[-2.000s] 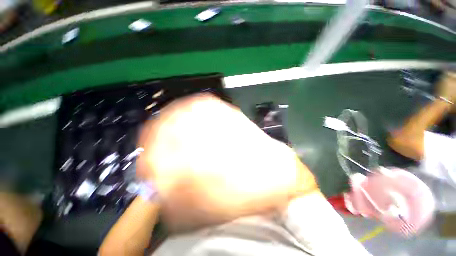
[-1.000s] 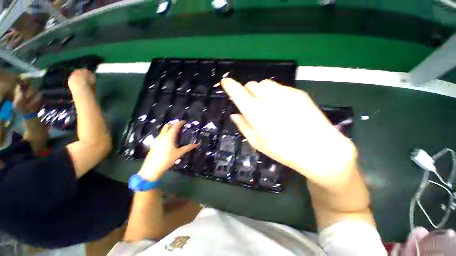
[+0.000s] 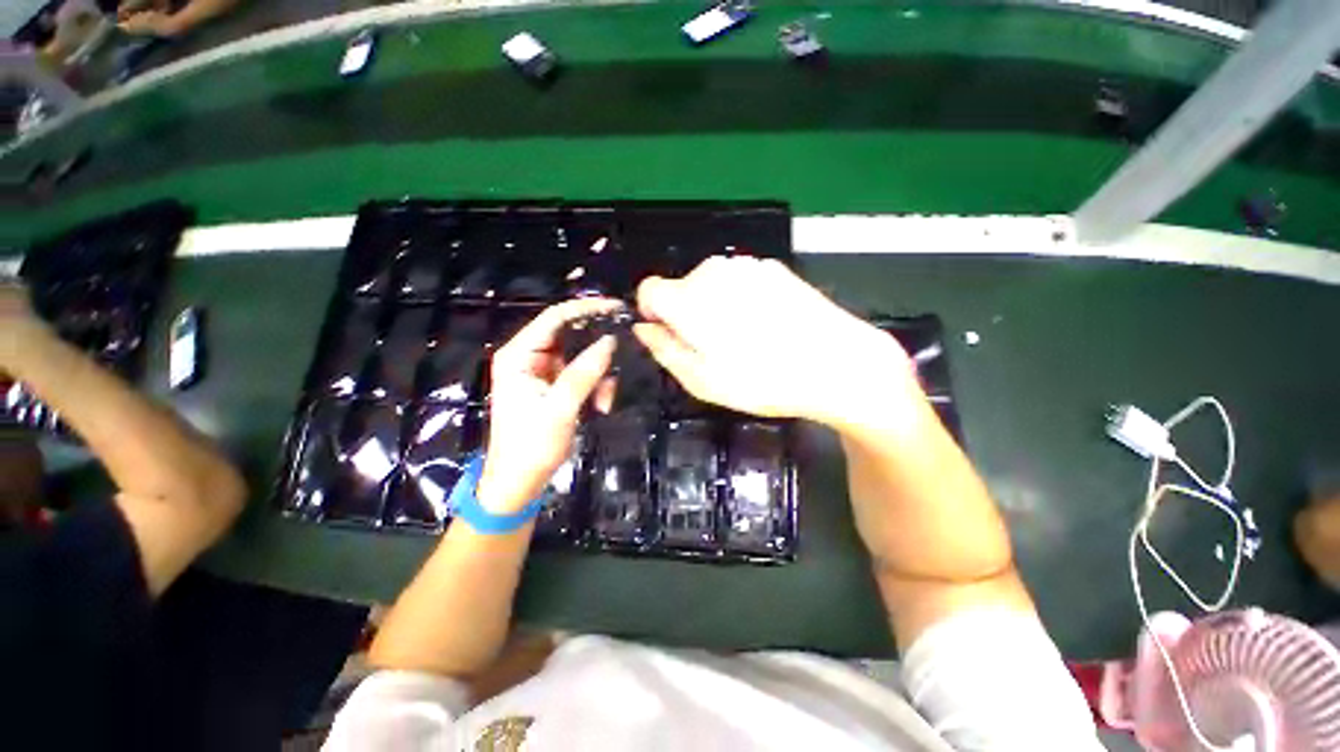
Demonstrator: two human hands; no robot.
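Observation:
My left hand [image 3: 541, 394], with a blue band at the wrist, is raised over the middle of the black blister tray [image 3: 426, 326] and holds a small dark part [image 3: 600, 320], which looks like a phone housing. My right hand [image 3: 750, 341] meets it from the right, its thumb and fingertips at the part's right end. The fingers cover most of the part. Housings [image 3: 691, 482] lie in the tray's front right pockets. Tiny tan bits [image 3: 576, 273] lie on the tray's far part.
A green conveyor [image 3: 617, 154] with phone units runs beyond the white rail [image 3: 941, 235]. A black slab lies right of the tray, then a white charger [image 3: 1139, 431] with cord and a pink fan [image 3: 1249, 679]. Another worker's arm [image 3: 132, 426] and tray are at left.
My left hand has moved up from the front pockets and met my right hand over the tray, with a small dark part now between them. The view has also shifted.

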